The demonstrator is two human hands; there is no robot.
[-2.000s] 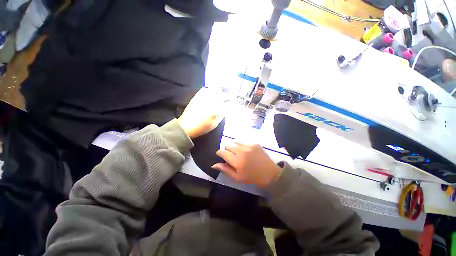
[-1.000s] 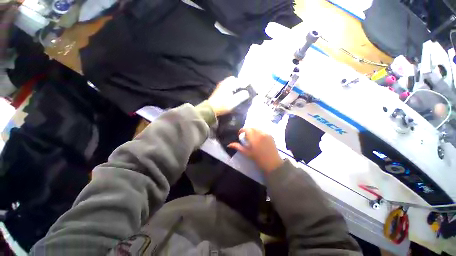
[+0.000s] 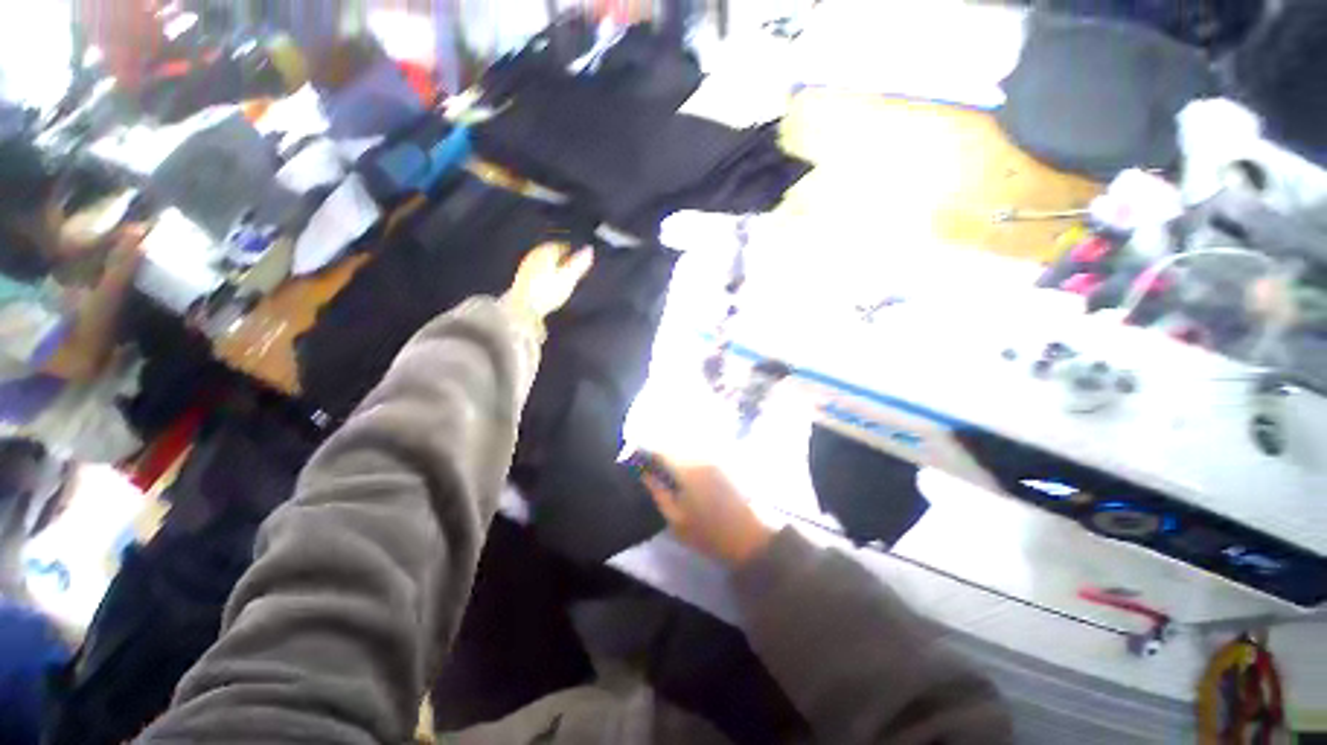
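Note:
Black garment panels point(image 3: 582, 364) lie spread to the left of the sewing machine point(image 3: 931, 422) and reach toward the table's front edge. My left hand point(image 3: 547, 280) is stretched far forward over the black cloth; blur hides whether its fingers hold any of it. My right hand point(image 3: 699, 502) is near the front edge, left of the bed, with its fingertips at the edge of the black cloth; a small dark bit shows at the fingers. A black pocket-shaped piece point(image 3: 866, 483) lies on the bed under the machine arm. The needle area is blurred by glare.
Red-handled snips point(image 3: 1121, 603) lie right of the bed, with a red and yellow ring bundle point(image 3: 1240, 691) beyond. Pink-based thread cones point(image 3: 1084, 262) stand behind the head. Dark grey cloth point(image 3: 1106, 95) lies at the back. Another person's arm point(image 3: 102, 299) shows at the far left.
The view has swung up and left. My left hand has moved from near the needle to far forward over the cloth. My right hand stays near the front edge. More black cloth now lies beside the bed.

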